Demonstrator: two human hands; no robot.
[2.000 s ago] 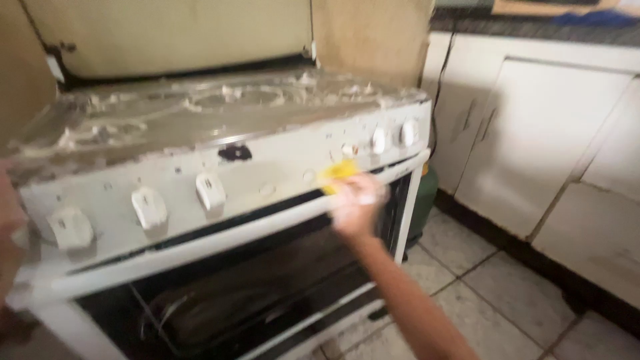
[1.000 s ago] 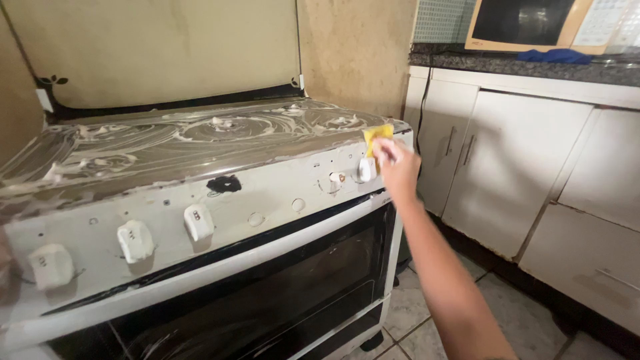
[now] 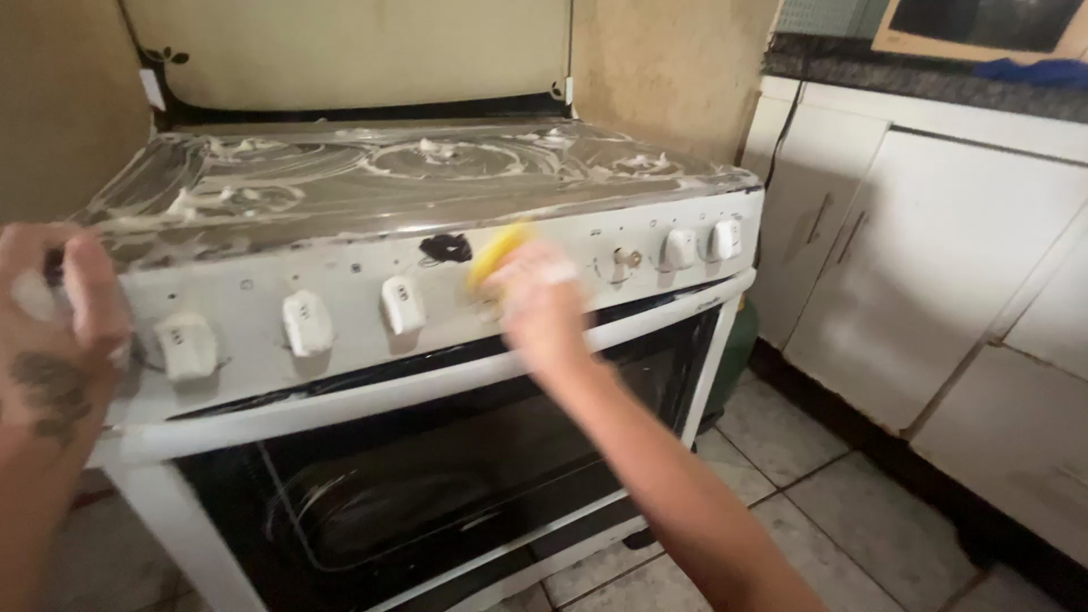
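My right hand (image 3: 544,293), blurred, holds a yellow sponge (image 3: 500,253) against the white control panel (image 3: 365,310) of a gas stove, just right of a black patch (image 3: 445,247). My left hand (image 3: 59,289) is at the panel's left end, at the cooktop's front corner; whether it grips anything is unclear. White foam is smeared over the cooktop (image 3: 340,191). Three white knobs, one of them the left knob (image 3: 186,347), stand left of the sponge. To its right are a bare knob stem (image 3: 627,257) and two more knobs, including the far right knob (image 3: 726,240).
Below the panel are the oven handle (image 3: 425,382) and dark glass oven door (image 3: 408,484). The raised lid (image 3: 357,51) stands behind the cooktop. White cabinets (image 3: 943,255) line the right, under a granite counter (image 3: 824,58) with a microwave (image 3: 977,30) and blue cloth (image 3: 1033,72). A green cylinder (image 3: 735,357) stands beside the stove.
My right hand has moved the sponge left, from the panel's right end by the knobs to near the black patch. My left hand has come fully into view at the left.
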